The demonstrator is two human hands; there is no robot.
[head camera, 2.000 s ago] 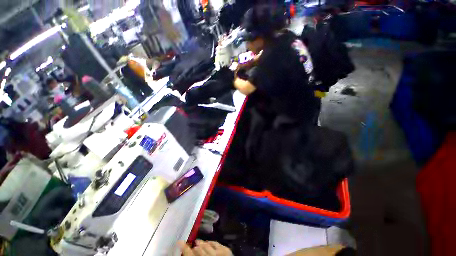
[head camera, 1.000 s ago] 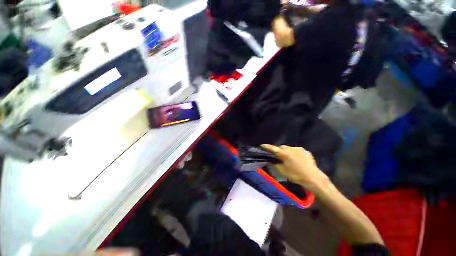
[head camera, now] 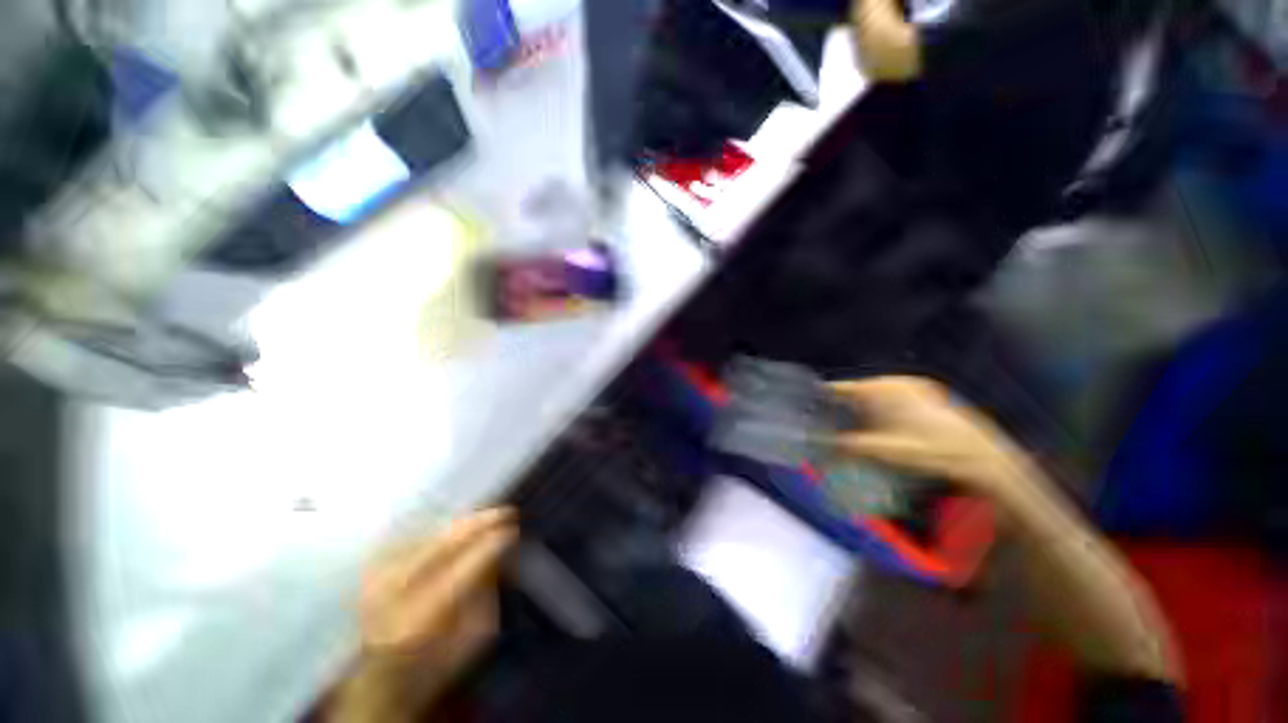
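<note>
The picture is blurred. My right hand (head camera: 925, 431) reaches over the crate area right of the table and holds a grey bundle of small cut pieces (head camera: 774, 410) at its fingertips. My left hand (head camera: 431, 586) is at the table's front edge, low in the view; blur hides whether it holds anything. The white sewing machine (head camera: 530, 127) stands at the upper left, with its dark control panel (head camera: 424, 127) and lit screen. The brightly lit white table (head camera: 212, 551) lies below it.
A smartphone (head camera: 554, 285) lies on the table beside the machine. A blue crate with a red-orange rim (head camera: 925, 558) is below the table edge, near a white surface (head camera: 774, 565). Another person's hand (head camera: 886, 40) and dark clothing are at the top. Red cloth (head camera: 1215, 607) is at right.
My left hand has come up into view at the table edge. My right hand with the bundle appears slightly farther right and nearer level. The view has shifted and blurred; the lamp glare is stronger.
</note>
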